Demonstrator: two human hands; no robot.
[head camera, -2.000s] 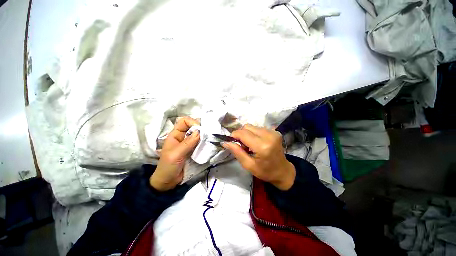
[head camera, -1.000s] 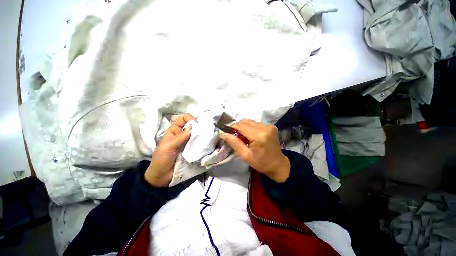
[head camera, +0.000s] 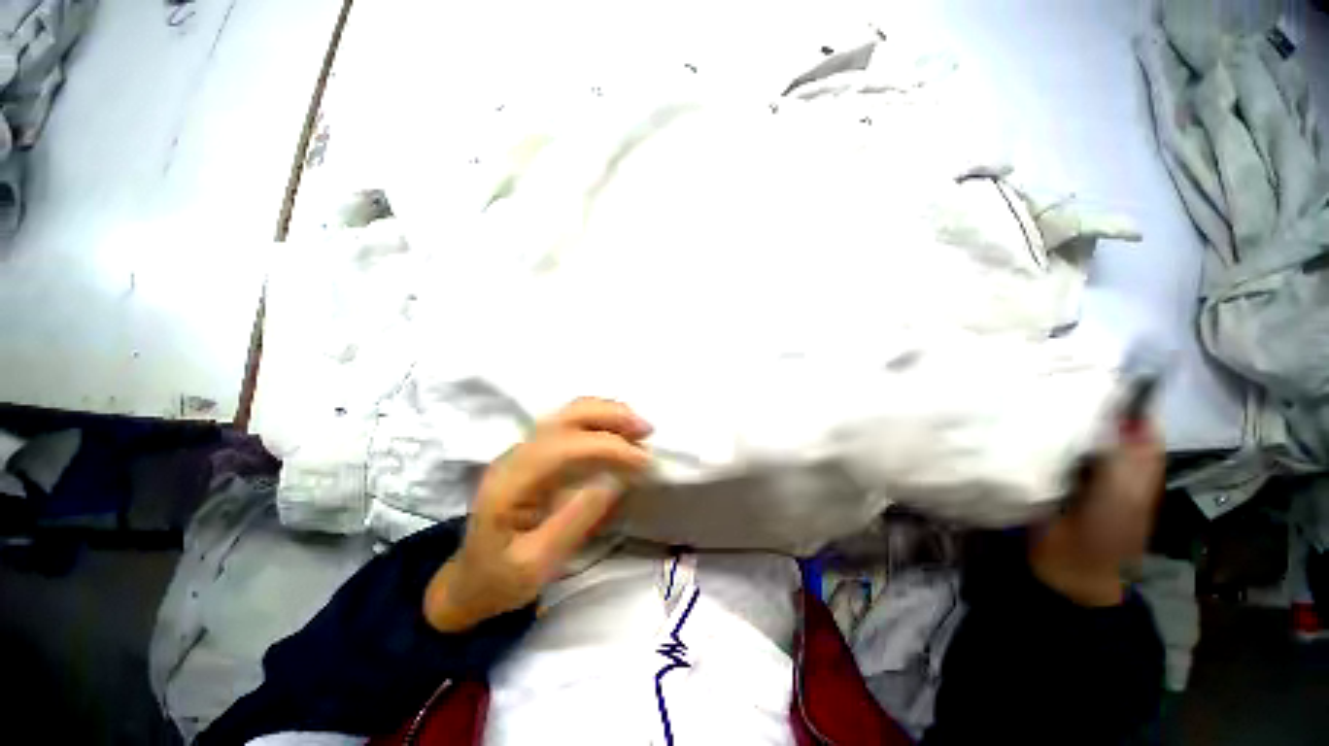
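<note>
A large off-white garment (head camera: 700, 292) lies over the white table and reaches my lap; glare hides most of its detail. My left hand (head camera: 551, 503) is at the garment's near edge, left of centre, with fingers bent; whether it pinches the cloth is unclear. My right hand (head camera: 1111, 503) is blurred at the garment's right end. The dark-bladed thread snips (head camera: 1138, 397) with a red grip show at its fingers, blade pointing up. Whether the right hand also holds the cloth cannot be told.
The white table (head camera: 131, 277) has a dark seam left of the garment. A pile of grey-green garments (head camera: 1268, 219) lies at the table's right side. More pale cloth (head camera: 233, 612) hangs below the table at left. Other pale cloth (head camera: 911, 627) is at lower right.
The small folded piece is no longer between my hands. My right hand has moved far right with the snips, and the garment's near edge now stretches across. The view has shifted left.
</note>
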